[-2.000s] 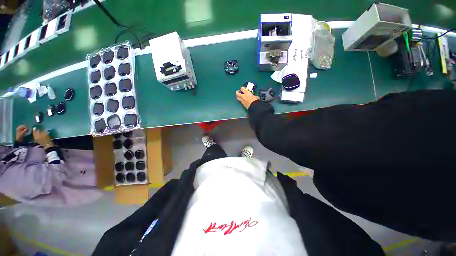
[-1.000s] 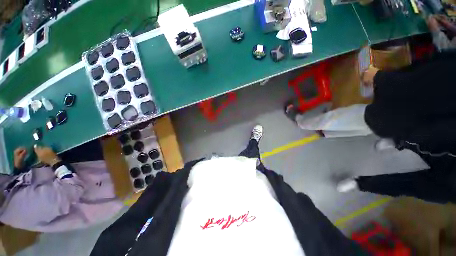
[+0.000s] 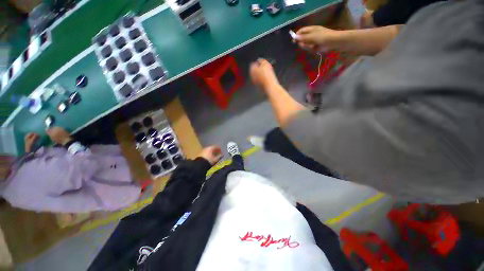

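Note:
My left hand (image 3: 212,154), in a black sleeve, hangs low beside the right edge of an open brown carton (image 3: 183,127) on the floor. It is small and blurred, so its finger state is unclear. My right hand is out of view. The carton holds a tray with several black rounded units (image 3: 157,143). A whitish blister tray (image 3: 115,68) with rows of black units lies on the green bench (image 3: 180,58), above the carton.
A person in grey (image 3: 392,116) stands close at right, holding a small white item with a thin cable. A seated person in lilac (image 3: 79,177) works at left. Red stools (image 3: 223,79) stand under the bench and at lower right (image 3: 371,251). A pale instrument (image 3: 189,15) stands on the bench.
My left hand has come into view. The bench has shifted up in the picture. The person in grey has come into view at right, and the person in black shows only at the top right.

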